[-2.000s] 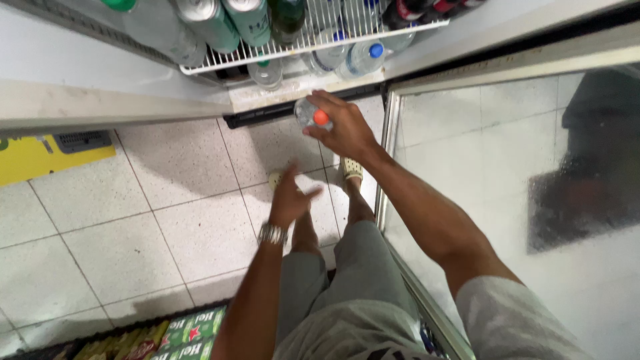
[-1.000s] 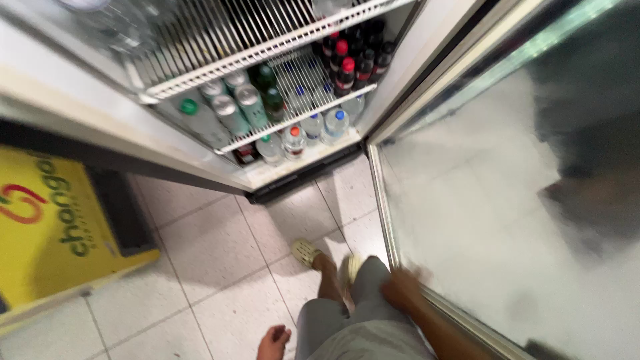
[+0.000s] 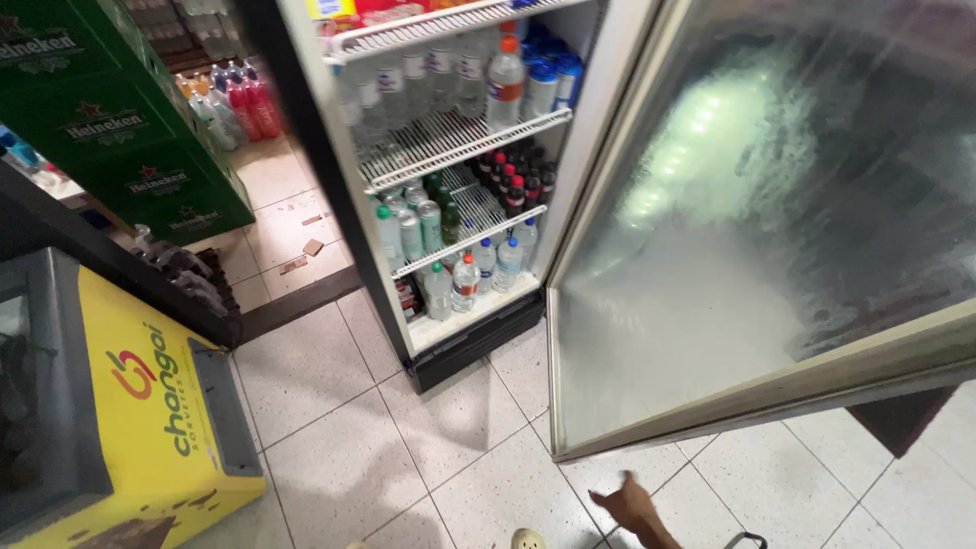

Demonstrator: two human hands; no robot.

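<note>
My right hand [image 3: 629, 503] is low in the view, below the lower edge of the open glass door [image 3: 686, 328], with nothing in it and its fingers apart. My left hand is out of view. An upright display fridge [image 3: 476, 328] stands open. On its floor is a clear bottle with an orange cap [image 3: 466, 284], between a green-capped bottle [image 3: 438, 292] and blue-capped bottles [image 3: 507, 265]. Above are cans [image 3: 412, 232] and dark bottles with red caps [image 3: 515, 194]. A higher shelf holds clear bottles, one orange-capped [image 3: 505, 84], beside blue cans [image 3: 542, 88].
A yellow and grey chest freezer [image 3: 145, 366] stands at the left. Green beer crates [image 3: 107, 122] are stacked behind it, near packs of pink bottles [image 3: 252, 107]. A dark threshold [image 3: 301, 305] crosses the tiled floor [image 3: 396, 442]. One pale clog [image 3: 528, 539] shows at the bottom edge.
Two seconds ago my right hand held an orange-capped bottle; it is now empty. My left hand has left the view. The view has shifted, showing more of the fridge and shop.
</note>
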